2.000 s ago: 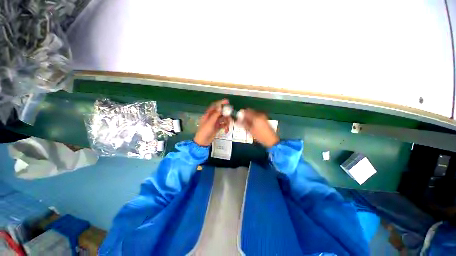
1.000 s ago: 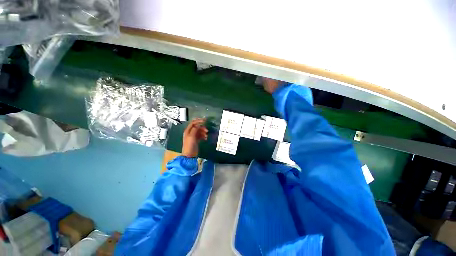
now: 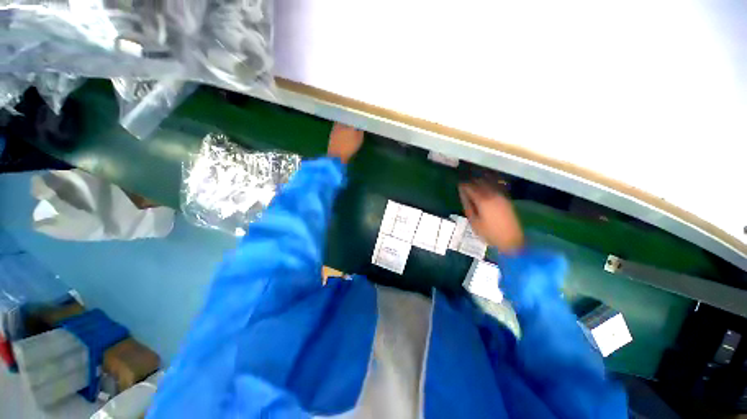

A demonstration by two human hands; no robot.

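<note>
Several white printed leaflets [image 3: 393, 252] lie flat and close together on the green bench. Another white piece [image 3: 485, 280] lies by my right sleeve. My left hand [image 3: 345, 141] reaches to the shelf's front edge, beyond the leaflets; its fingertips are hidden there. My right hand [image 3: 493, 214] is blurred, just beyond the right end of the leaflets; its fingers are near a dark box [image 3: 482, 175] under the shelf edge, and I cannot tell whether they hold anything. A clear bag of white accessories [image 3: 233, 184] lies left, partly behind my left sleeve.
The white overhead shelf [image 3: 524, 65] covers the far side. Large clear bags [image 3: 196, 41] hang over its left end. A leaflet stack [image 3: 611, 332] stands at the right, near a metal bar [image 3: 680, 282] and black items. Crumpled white wrapping [image 3: 90, 209] and cartons are at left.
My left hand has moved from beside the leaflets up to the shelf edge. My right hand has come back from under the shelf edge towards the leaflets' right end. The view has shifted.
</note>
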